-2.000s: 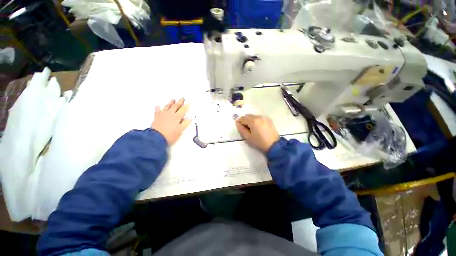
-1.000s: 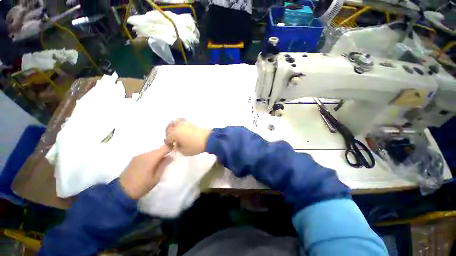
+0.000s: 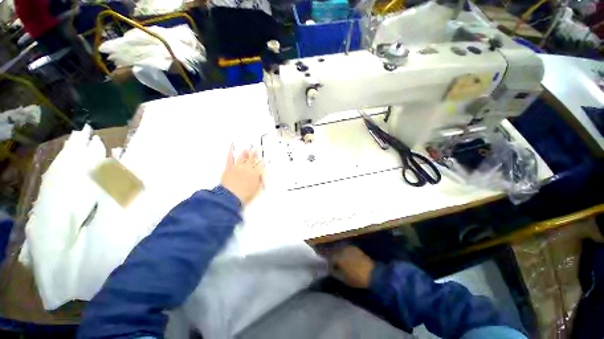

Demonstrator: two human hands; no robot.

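Note:
White fabric (image 3: 265, 271) lies on the white table and hangs over its near edge into my lap; on the table it blends into the surface. My left hand (image 3: 244, 175) lies flat on it, fingers slightly spread, left of the presser foot area (image 3: 306, 134). My right hand (image 3: 354, 266) is below the table's near edge, beside the hanging fabric's right edge. Its fingertips are dark and blurred, so a grip cannot be told. The off-white sewing machine (image 3: 371, 83) stands across the back.
Black shears (image 3: 412, 162) lie right of the needle, beside a slim metal tool (image 3: 376, 132). A clear plastic bag (image 3: 506, 169) with dark items is at the table's right. A tan card (image 3: 118, 181) lies on the white fabric pile (image 3: 66, 225) at far left, over cardboard.
The hands were together on bunched fabric at the table's left. Now they are apart: left hand flat near the needle, right hand lowered past the edge. The tan card now shows on the pile.

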